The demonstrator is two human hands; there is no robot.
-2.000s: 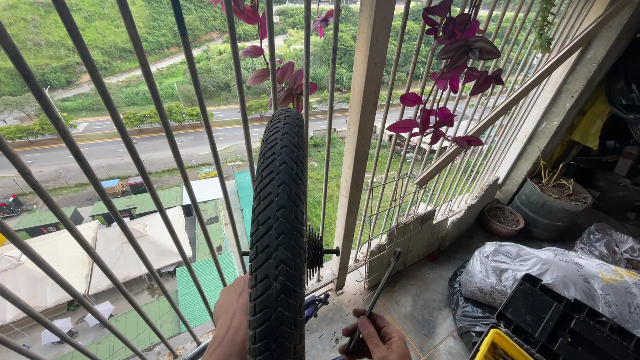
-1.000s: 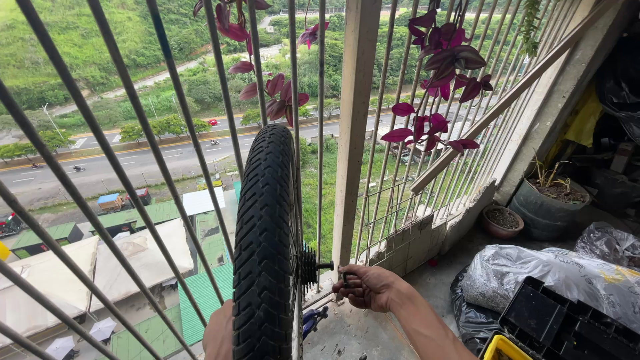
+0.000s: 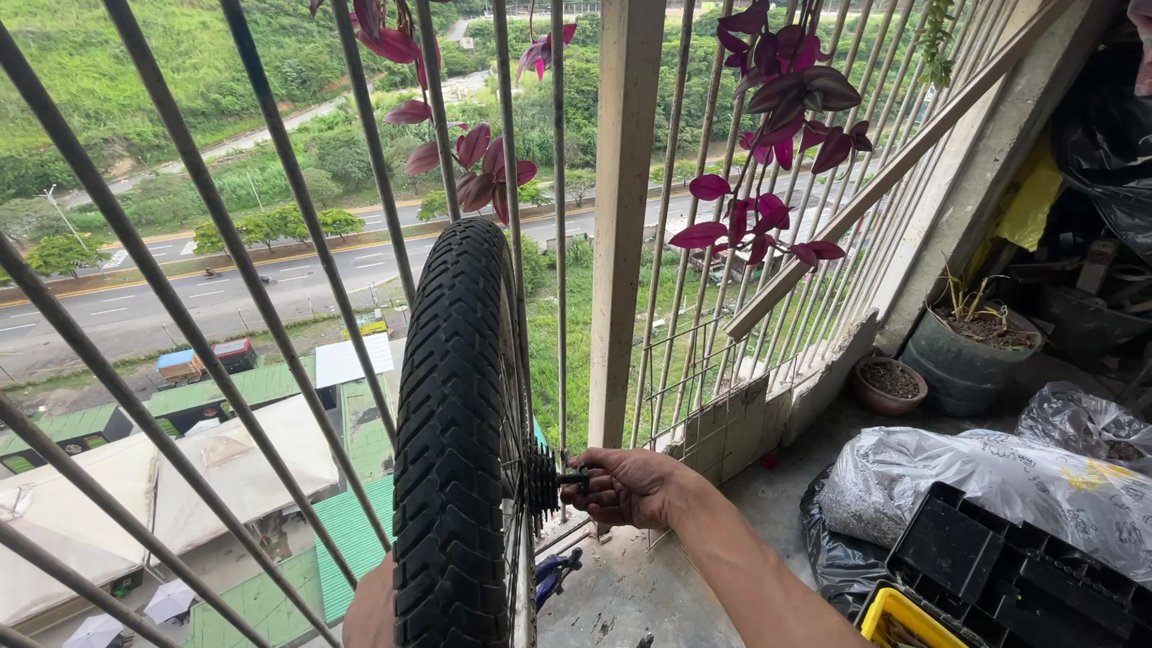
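Observation:
A bicycle wheel with a black knobby tire (image 3: pixel 450 432) stands upright in front of me. On its right side are the rear sprockets (image 3: pixel 542 481) and a threaded axle end (image 3: pixel 570 479). My right hand (image 3: pixel 623 486) has its fingers closed around a small dark part (image 3: pixel 583 481) at the tip of that axle. To the left of the tire, low in the view, shows a bit of my left hand (image 3: pixel 371 605); its fingers are hidden behind the wheel. A blue metal or plastic part (image 3: pixel 556 572) lies low beyond the wheel, partly covered.
Metal window bars (image 3: pixel 297 198) and a post (image 3: pixel 625 225) stand close behind the wheel. Purple-leaved plants (image 3: pixel 774 135) hang there. At right are an open black toolbox with a yellow tray (image 3: pixel 900 621), a plastic-wrapped bundle (image 3: pixel 981 495) and plant pots (image 3: pixel 967 360).
Two seconds ago my right hand held a long thin metal tool below the axle; it has moved up to the axle end. That tool no longer shows clearly in the hand.

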